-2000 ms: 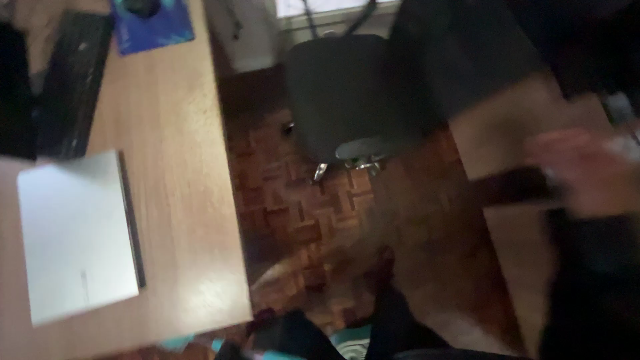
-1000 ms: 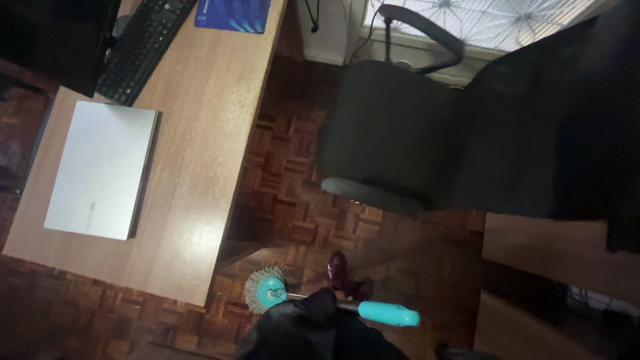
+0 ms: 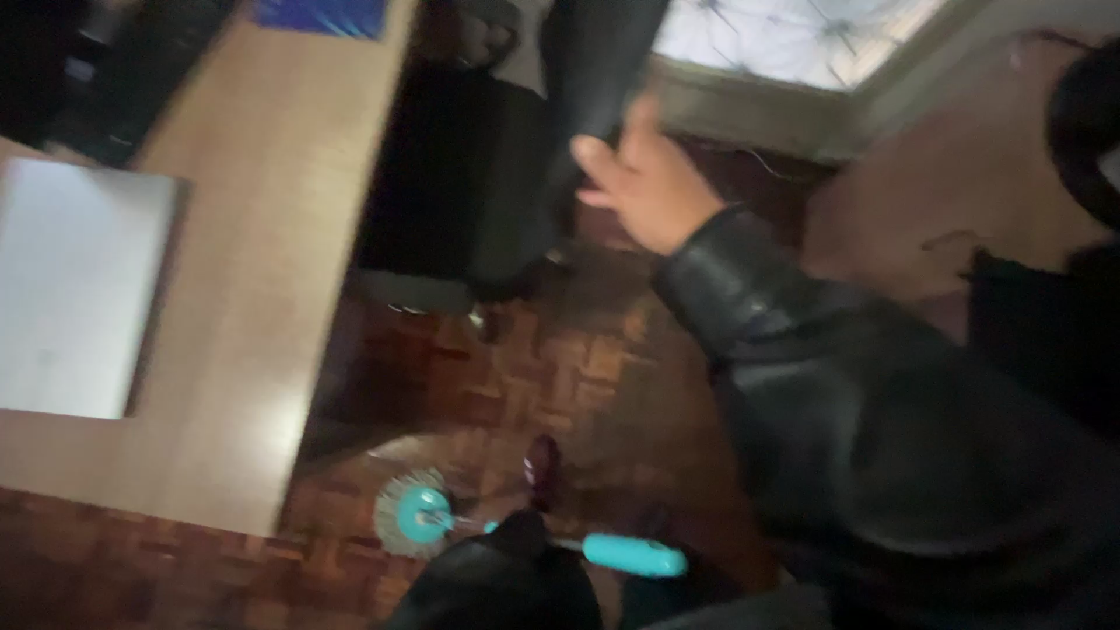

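Observation:
My right hand (image 3: 652,179), blurred, reaches up from a black sleeve with its fingers apart beside the black backrest (image 3: 599,79) of an office chair. Whether the fingertips touch it cannot be told. The chair's dark seat (image 3: 455,175) is against the desk's side. Low in the view lies a mop with a turquoise head (image 3: 423,514), a pale fringe and a turquoise handle grip (image 3: 634,556). Black clothing (image 3: 507,577) covers part of its shaft. My left hand does not show; whether it holds the shaft is hidden.
A wooden desk (image 3: 254,262) on the left bears a silver laptop (image 3: 79,289), a dark keyboard (image 3: 166,70) and a blue mat (image 3: 324,13). Parquet floor (image 3: 560,350) and a dark red shoe (image 3: 542,468) are below. A patterned bright window (image 3: 787,35) and a wooden surface (image 3: 927,184) stand to the right.
The office chair has moved left, close against the desk. My right hand now shows beside its backrest; one second ago no hand was visible.

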